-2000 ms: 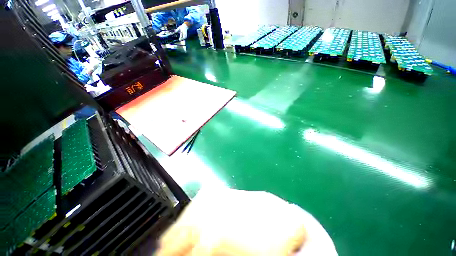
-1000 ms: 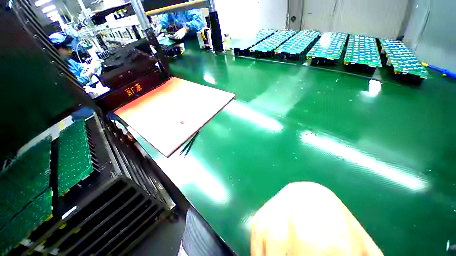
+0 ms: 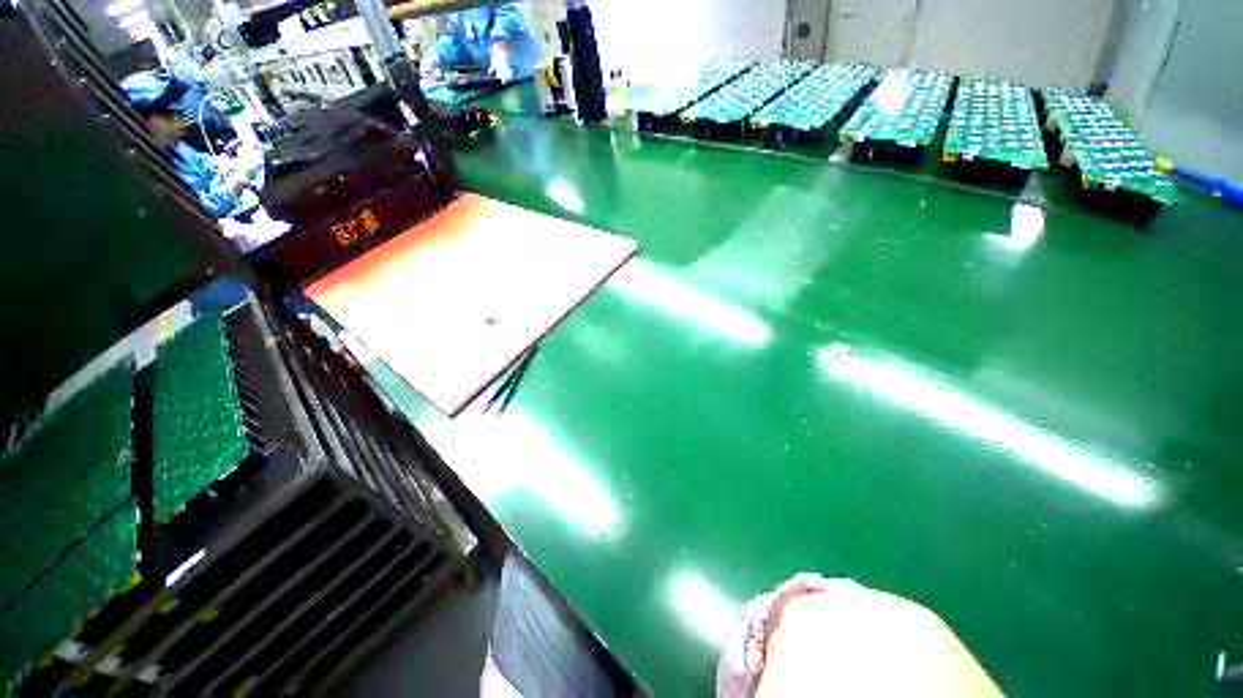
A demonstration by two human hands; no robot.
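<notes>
My right hand [image 3: 872, 646] is cut off by the bottom edge, overexposed and blurred. A pinkish-white crinkled edge shows at its left side. Its fingertips and anything in it are hidden. My left hand is not in view. Green circuit boards [image 3: 195, 409] lie flat on the black tray stack [image 3: 320, 586] at the left. The orange-red mat [image 3: 477, 293] looks whitish in glare and has a small dark spot on it. A thin dark pair of sticks, perhaps tweezers [image 3: 511, 381], lies at the mat's near edge.
The glossy green bench mat [image 3: 981, 545] reflects ceiling lights. Racked boards [image 3: 879, 109] stand along its far edge. A black box with red digits [image 3: 357, 228] is behind the orange-red mat. People in blue work at the upper left. A grey striped piece [image 3: 545, 641] is at the bottom.
The bright hand shape has moved right from the bottom centre and now sits lower, showing less. The grey striped piece has come into view. The view has shifted slightly.
</notes>
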